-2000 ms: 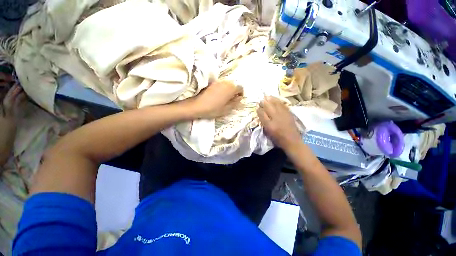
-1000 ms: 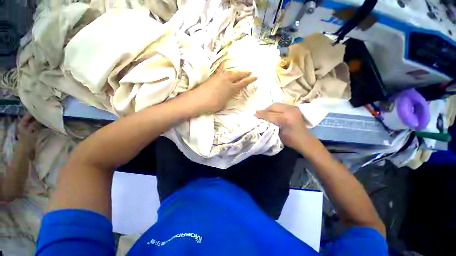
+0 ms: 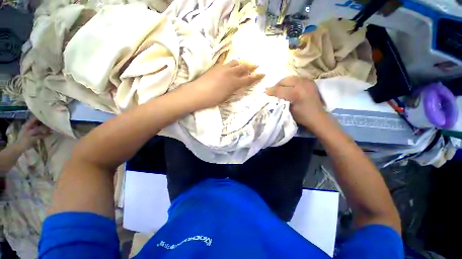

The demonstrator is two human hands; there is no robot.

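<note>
A cream garment piece (image 3: 248, 119) lies bunched on the machine table and hangs over its front edge above my lap. My left hand (image 3: 228, 81) lies spread on the cloth, left of the brightly lit needle area (image 3: 293, 33). My right hand (image 3: 299, 96) pinches the cloth just in front of the needle area, with the fingers bent. The gathered edge runs puckered between and below my hands. The white sewing machine (image 3: 410, 45) stands at the upper right. The cloth under the needle is overexposed, so the presser foot's contact is unclear.
A large beige garment pile (image 3: 111, 50) covers the left. Right of the needle are a black flat rectangle (image 3: 390, 66), a thin red item (image 3: 396, 106) and a purple roll (image 3: 438, 105). A ruler scale (image 3: 364, 121) marks the bed edge. Another person's hand (image 3: 35, 130) is at far left.
The view has shifted, moving the machine up and right in the picture. My left hand has opened from a bunched grip to lie flatter. My right hand stays at the cloth, fingers curled.
</note>
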